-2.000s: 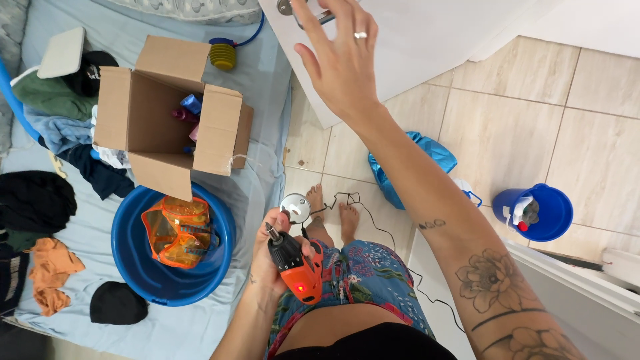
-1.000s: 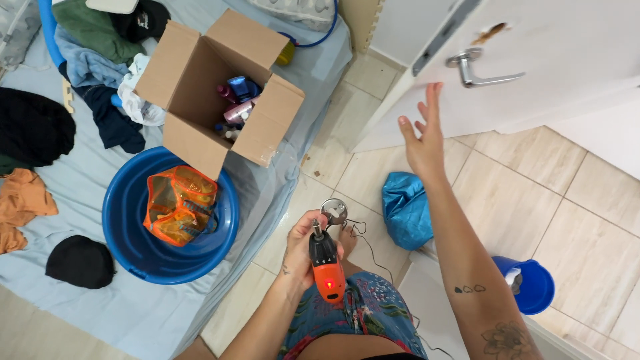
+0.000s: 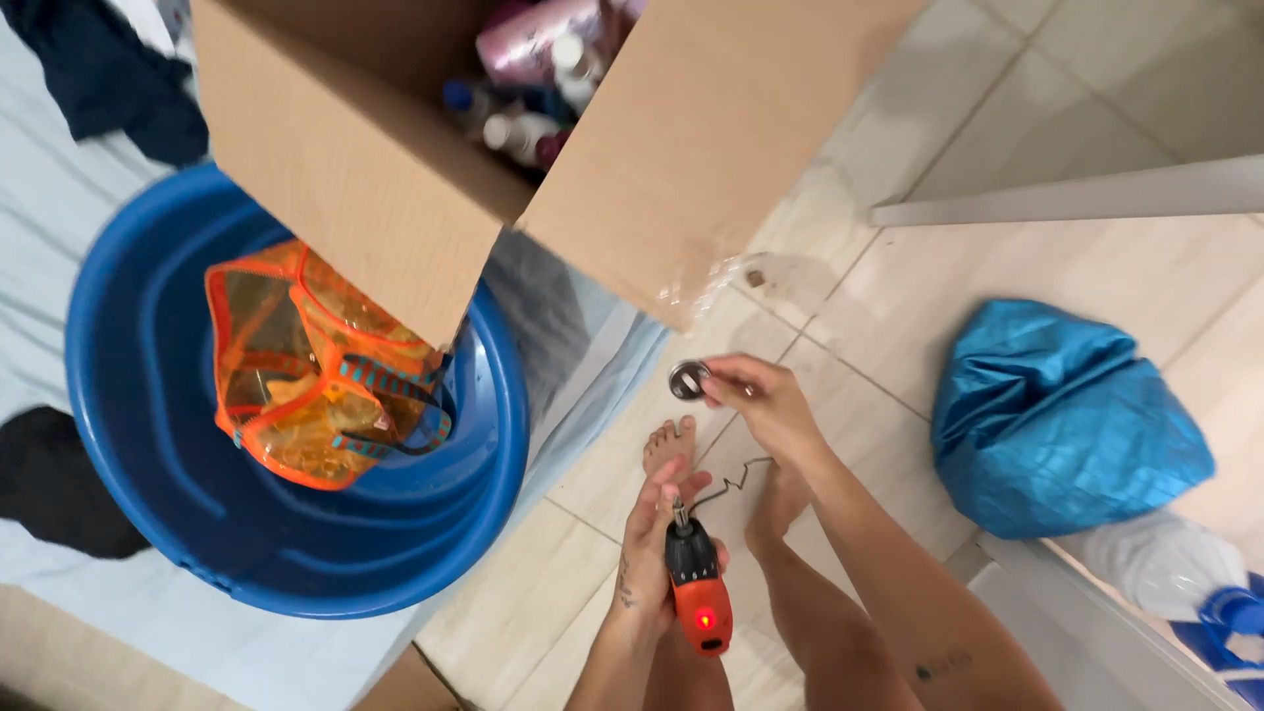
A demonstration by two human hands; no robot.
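My left hand (image 3: 652, 538) holds an orange and black cordless screwdriver (image 3: 699, 592), its bit end pointing up and away from me and a red light glowing on its body. Up and to the right of it, the fingertips of my right hand (image 3: 755, 395) pinch a small round metal piece (image 3: 688, 380) with a slot-like opening, perhaps a lock escutcheon. Both hands are above the tiled floor, near my bare feet. A thin dark cord (image 3: 731, 482) shows between my forearms.
To the left, a blue plastic tub (image 3: 296, 602) holds an orange translucent bag (image 3: 296, 395). An open cardboard box (image 3: 691, 178) with bottles overlaps it. A blue shiny bag (image 3: 1066, 425) lies at right beside a plastic jug (image 3: 1165, 573). The lower edge of a door (image 3: 1066, 193) juts in above.
My right hand has come down from near the door handle and now grips the round metal piece, which was at my left hand before. The view has moved down and closer.
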